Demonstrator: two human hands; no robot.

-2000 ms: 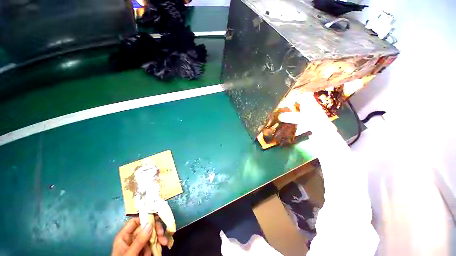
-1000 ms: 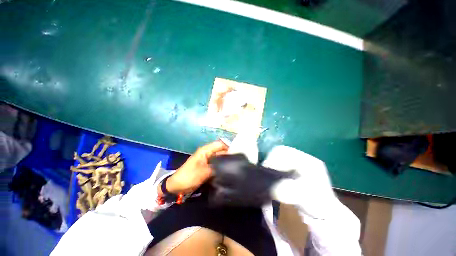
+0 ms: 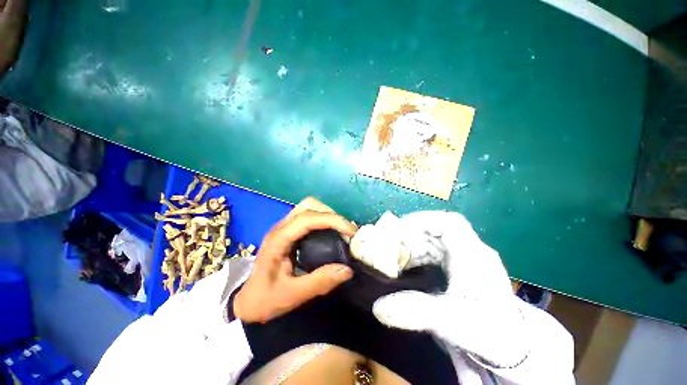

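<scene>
My left hand [image 3: 282, 263], bare, is closed around a glossy, rounded black part [image 3: 322, 251] over my lap. A cream, white-smeared piece [image 3: 379, 245] lies against that part, between my two hands. My right hand [image 3: 459, 282], in a white glove, is just right of it, thumb and fingers apart around something dark. That dark area blends with my black clothing, so its grip is unclear. A square tan board [image 3: 420, 141] with brown stains and a white smear lies flat on the green bench [image 3: 316, 68].
Left of my lap, a blue bin [image 3: 254, 222] holds tan leg-like pieces [image 3: 197, 233]. Another blue bin holds black parts [image 3: 98, 252] and white material. A dark box [image 3: 663, 143] stands at the right edge. Part of another person [image 3: 9, 34] shows top left.
My hands have come from the board and the dark box to over my lap. The black part, blurred between them a second ago, is now in my left hand. The view has swung.
</scene>
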